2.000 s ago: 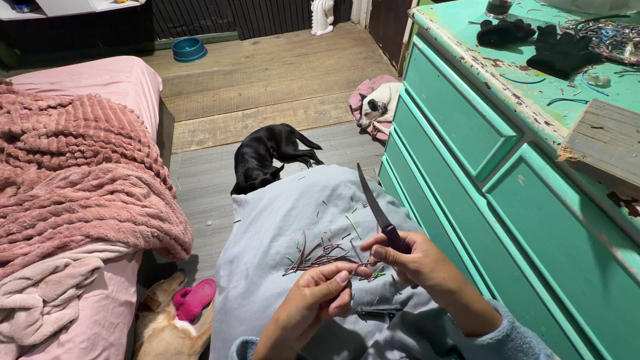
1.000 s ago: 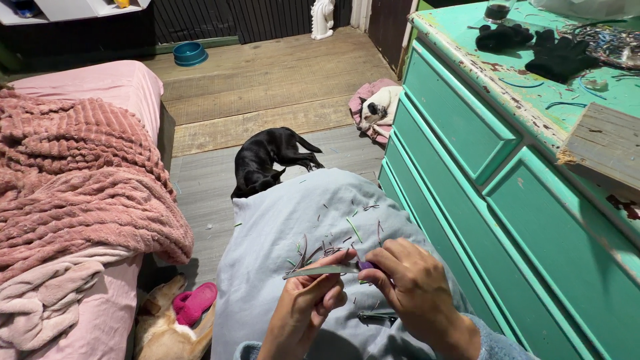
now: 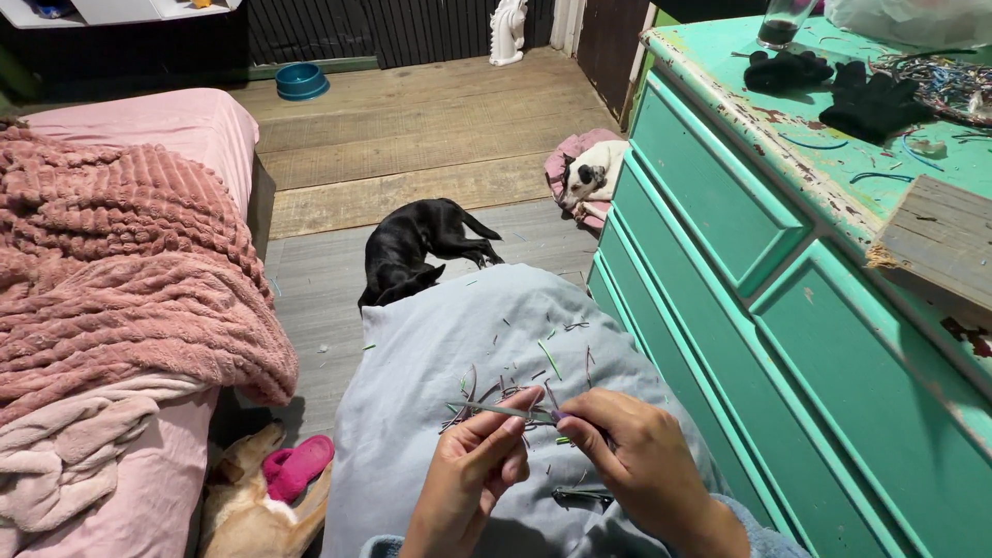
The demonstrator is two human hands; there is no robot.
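Note:
My right hand [image 3: 632, 449] is closed around the dark handle of a knife [image 3: 496, 408], whose blade points left across my left fingertips. My left hand [image 3: 480, 457] pinches something thin at the blade, probably a short piece of wire; the fingers mostly hide it. Both hands are above a grey-blue cloth [image 3: 434, 364] over my lap. On it, beyond and beneath the hands, lies a loose heap of brownish wire or insulation strips [image 3: 465, 411], with green bits [image 3: 549, 359] scattered around. A small dark tool [image 3: 581, 496], its kind unclear, rests on the cloth beside my right wrist.
A green dresser [image 3: 721, 201] stands at right, bearing black gloves [image 3: 872, 105], tangled wires [image 3: 945, 85], a glass [image 3: 779, 27] and a wooden board [image 3: 942, 236]. A black dog [image 3: 418, 240], a white dog [image 3: 608, 167] and a tan dog [image 3: 248, 511] lie around. At left is a bed with a pink blanket [image 3: 124, 256].
Two seconds ago the knife pointed upward in my right hand, away from the left fingers. Its blade has come down to lie across the left fingertips.

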